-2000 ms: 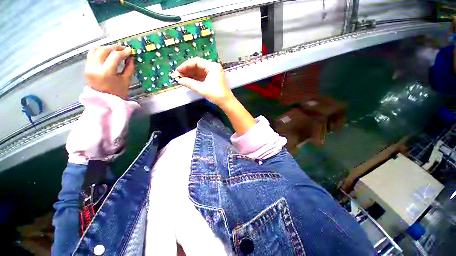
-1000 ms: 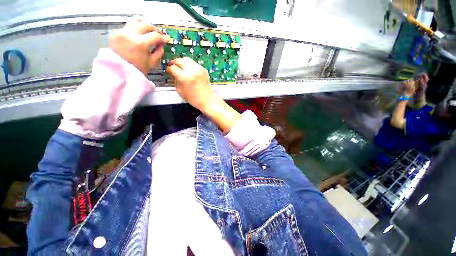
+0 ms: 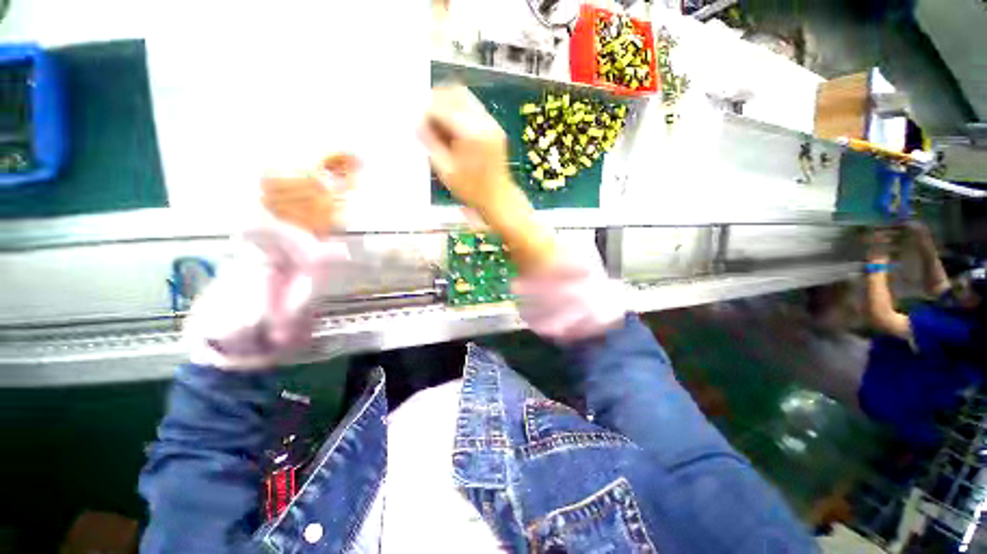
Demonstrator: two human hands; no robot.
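The green PCB panel (image 3: 476, 268) lies on the conveyor rail, its right part hidden under my right forearm. My right hand (image 3: 463, 135) is blurred, raised over the left edge of the green mat, left of a yellow-black transformer pile (image 3: 568, 135). My left hand (image 3: 311, 193) is blurred over the white work surface (image 3: 292, 65), left of the panel. I cannot tell whether either hand holds anything.
A red parts bin (image 3: 615, 52) of yellow-black parts stands behind the pile. A blue parts bin (image 3: 49, 114) is at the far left on a green mat (image 3: 114, 130). A blue loop (image 3: 192, 284) lies by the rail. A person in blue (image 3: 920, 335) works at the far right.
Both hands have left the panel and moved up over the work surface. The view has shifted, so the bins and the transformer pile now show.
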